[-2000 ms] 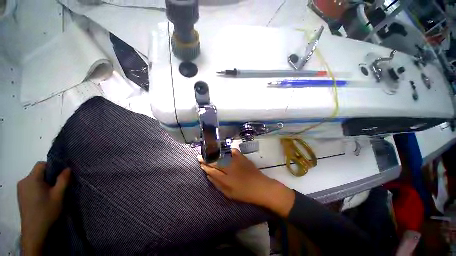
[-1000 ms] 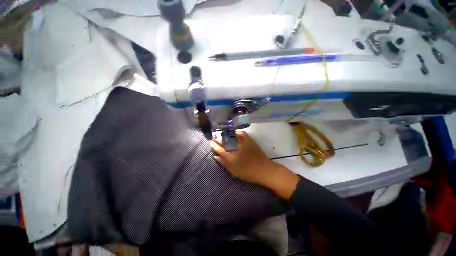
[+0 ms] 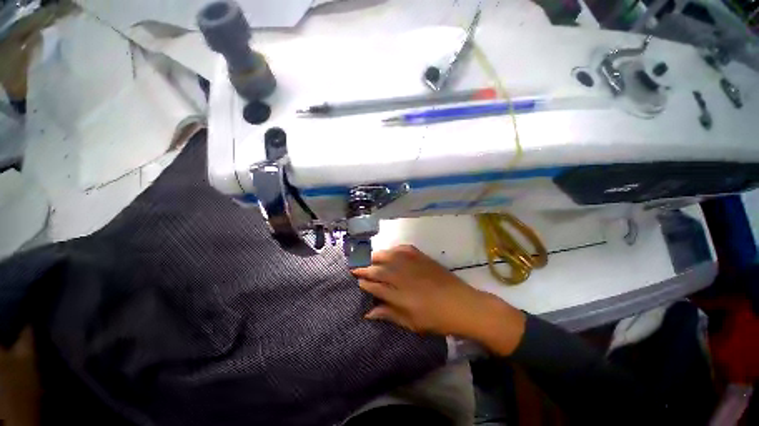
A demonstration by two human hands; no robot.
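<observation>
The dark checked garment piece (image 3: 250, 308) spreads from the left side to the needle area of the white lockstitch machine (image 3: 333, 158). My right hand (image 3: 412, 291) is at the cloth's right edge, with its fingertips just below the small metal parts by the needle and its fingers gripping the edge. The thumb is hidden. Of my left arm, only a blurred, skin-toned part (image 3: 18, 378) shows at the lower left edge. The left hand itself is covered by cloth or cut off. The presser foot is not clearly visible.
Yellow-handled scissors (image 3: 509, 248) lie under the machine arm. A blue pen (image 3: 466, 111) and a grey pen (image 3: 399, 101) lie on the head, with a yellow thread (image 3: 512, 125) across it. White sheets (image 3: 91, 125) lie at the left.
My left hand was visible holding the cloth two seconds ago, then out of view; now a blurred part shows lower left. The cloth has spread leftward. My right hand stays at the edge.
</observation>
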